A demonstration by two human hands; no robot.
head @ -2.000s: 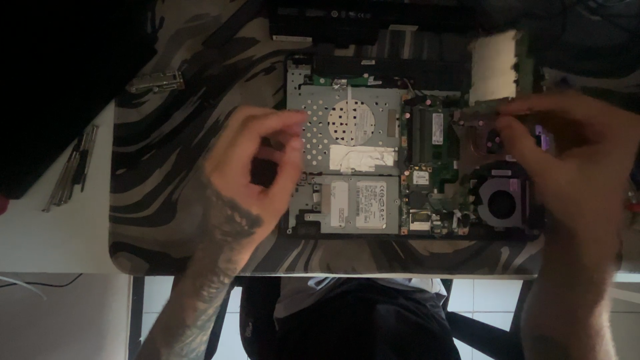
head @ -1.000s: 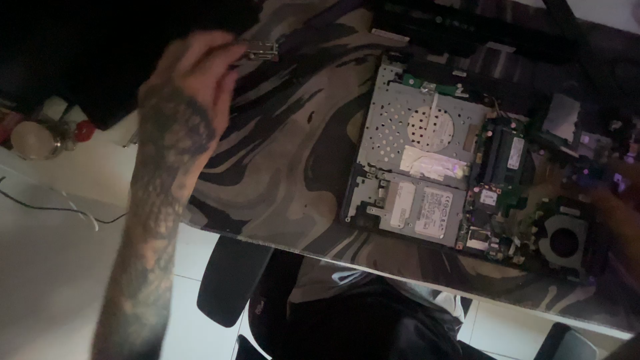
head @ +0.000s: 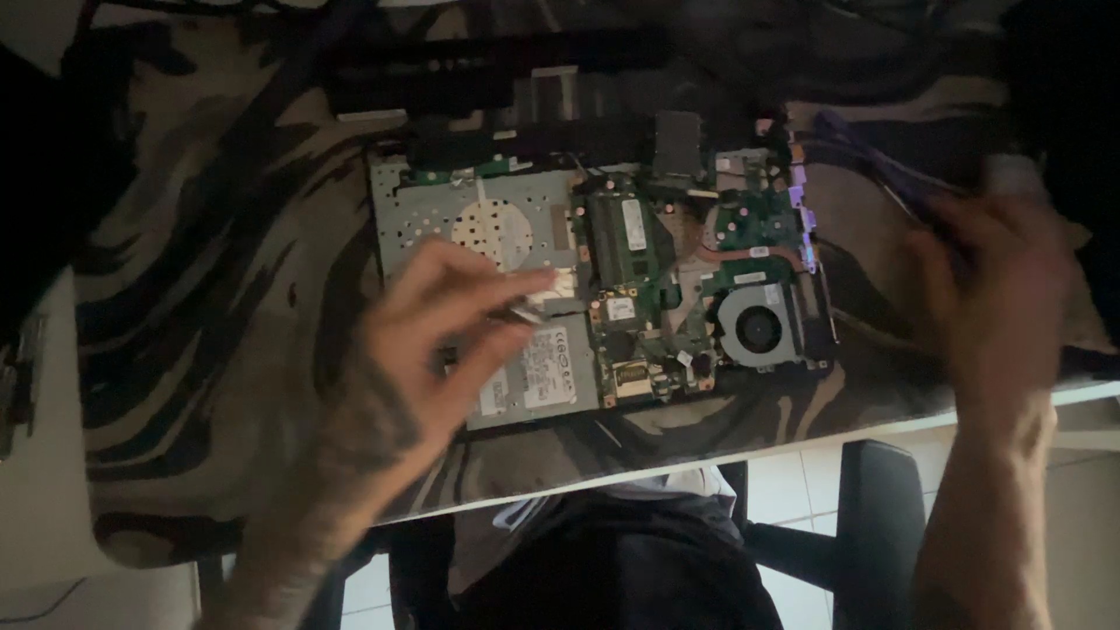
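Observation:
An opened laptop base (head: pixel 665 289) lies on a dark swirl-patterned desk mat, its circuit board, copper heat pipe (head: pixel 744 254), cooling fan (head: pixel 758 327) and memory module (head: pixel 632 226) exposed. Above its perforated metal plate (head: pixel 420 206) and the labelled drive (head: pixel 547 372), my left hand (head: pixel 437 324) pinches a small metal part (head: pixel 528 312) between thumb and forefinger; blur hides its exact shape. To the right of the base, my right hand (head: pixel 989 271) is blurred, with its fingers around a slim dark tool (head: pixel 875 162) that points up and left over the mat.
Behind the base lies a long black part (head: pixel 490 70), hard to make out in the dark. The desk's white front edge (head: pixel 892 429) runs above a chair and the person's lap. Several thin metal tools (head: pixel 22 376) are at the far left edge.
The small metal part lay on the mat left of the laptop; my left hand took hold of it there and has brought it right, over the base. My right hand has moved right, off the laptop.

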